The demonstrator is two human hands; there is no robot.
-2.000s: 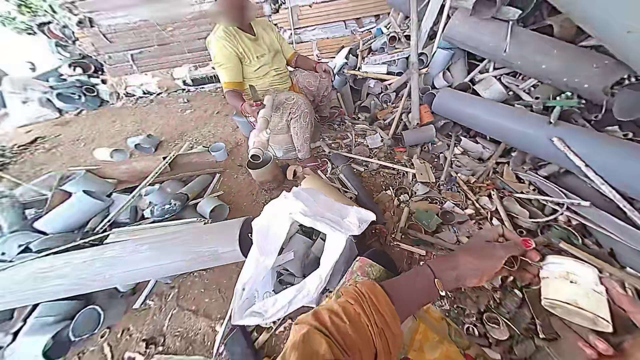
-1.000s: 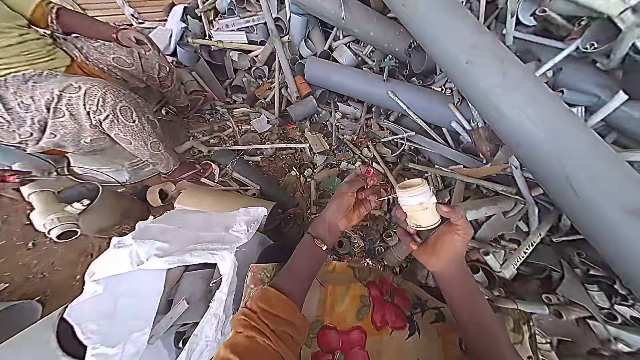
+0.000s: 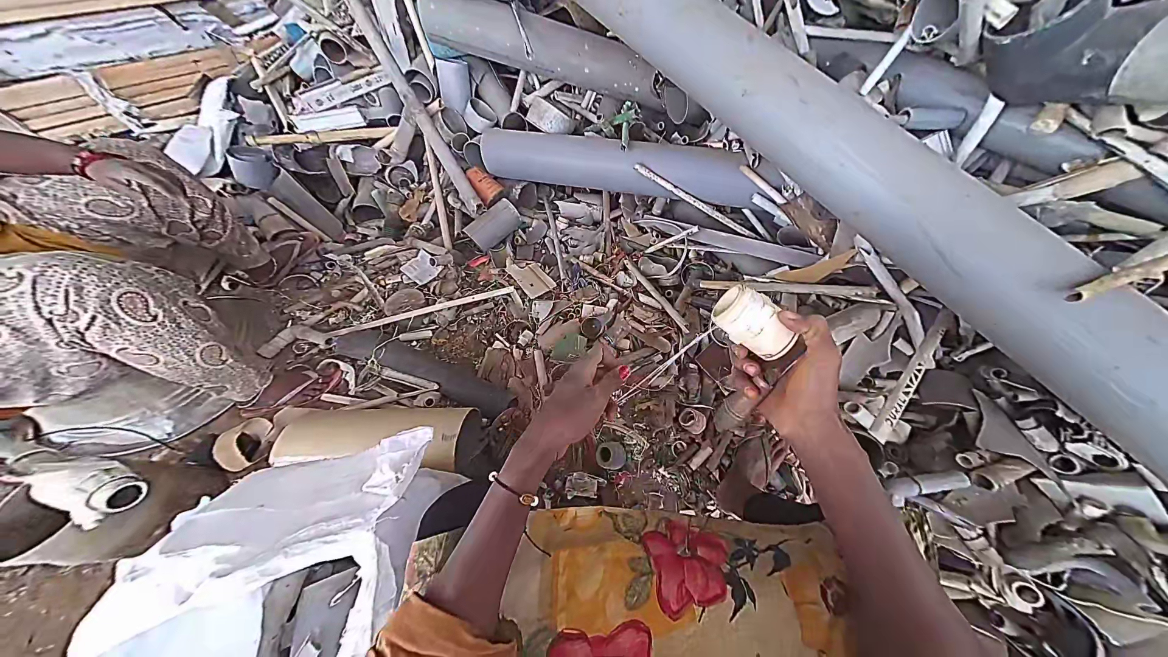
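Note:
My right hand (image 3: 803,379) grips a short cream plastic pipe fitting (image 3: 754,321) by its lower side, its round open end tilted up to the left. Left of it, my left hand (image 3: 579,392) has its fingers closed on a thin pale strand (image 3: 666,363), which runs up to the fitting's near rim. Whether the strand is string or a peeled strip cannot be told. Below both hands lies a flowered cloth (image 3: 620,575) over my lap. Scraps of pipe and plastic cover the ground under the hands.
A long grey pipe (image 3: 876,192) slants across the upper right, with a shorter grey pipe (image 3: 620,169) behind. At lower left stands a white sack (image 3: 246,547) of grey scraps beside a tan pipe (image 3: 374,438). Another person's hand (image 3: 119,178) rests on patterned cloth at the left.
The view has swung toward the scrap pile. My left hand, close to the fitting one second ago, is now farther from it, with the strand stretched between them.

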